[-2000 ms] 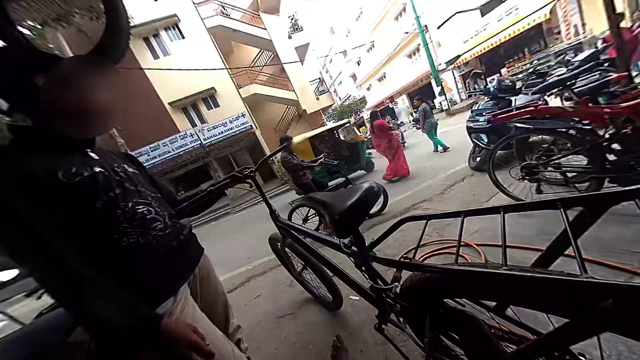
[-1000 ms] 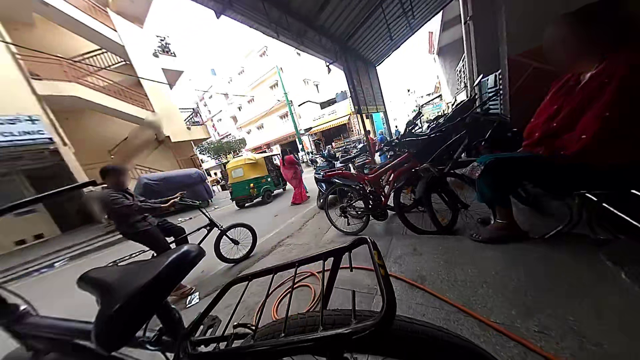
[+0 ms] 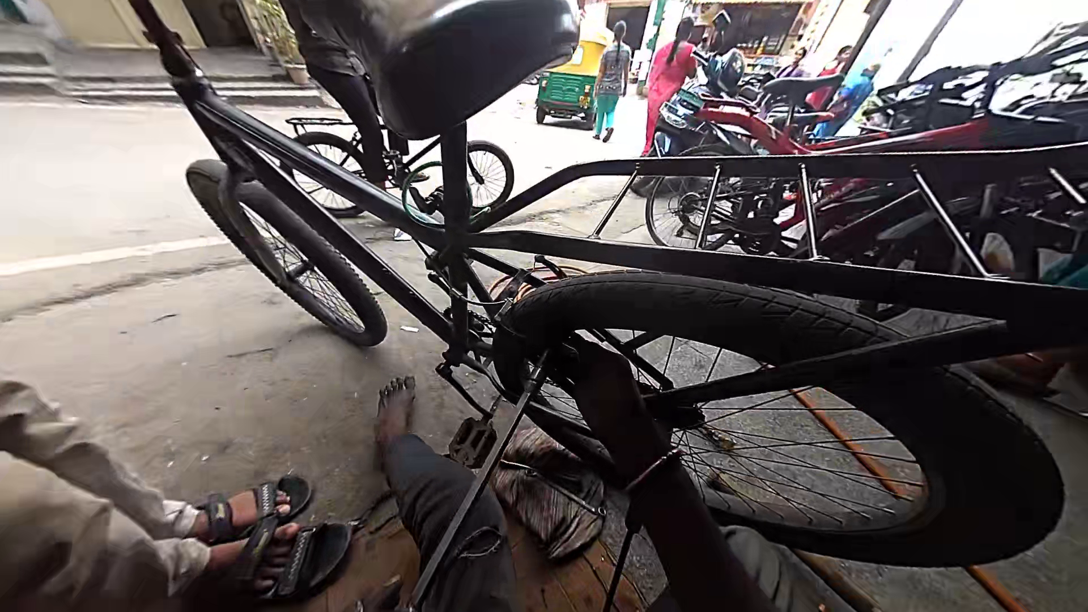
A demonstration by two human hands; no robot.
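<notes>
A black bicycle stands across the view, its rear wheel [image 3: 1003, 476] close by on the right and its saddle [image 3: 476, 64] above. My right hand [image 3: 605, 387], with a thin band at the wrist, reaches up to the front part of the rear wheel, just under the tyre. Its fingers are dark and partly hidden, so its grip is unclear. A long, narrow metal bar [image 3: 480, 489] slants from beside my fingers to the bottom edge. A pedal [image 3: 473, 440] hangs left of the hand, above a crumpled cloth [image 3: 552, 501]. My left hand is not in view.
A person's sandalled feet [image 3: 297, 552] are at lower left, near my bare foot [image 3: 395, 408]. An orange hose [image 3: 850, 442] lies behind the wheel. Parked red bicycles [image 3: 765, 127] stand at upper right; another bicycle [image 3: 331, 170], walkers and an auto rickshaw [image 3: 568, 85] are on the road.
The view has swung down to the bicycle's rear wheel, and my right hand now shows at it. The person in pink has moved further along the road.
</notes>
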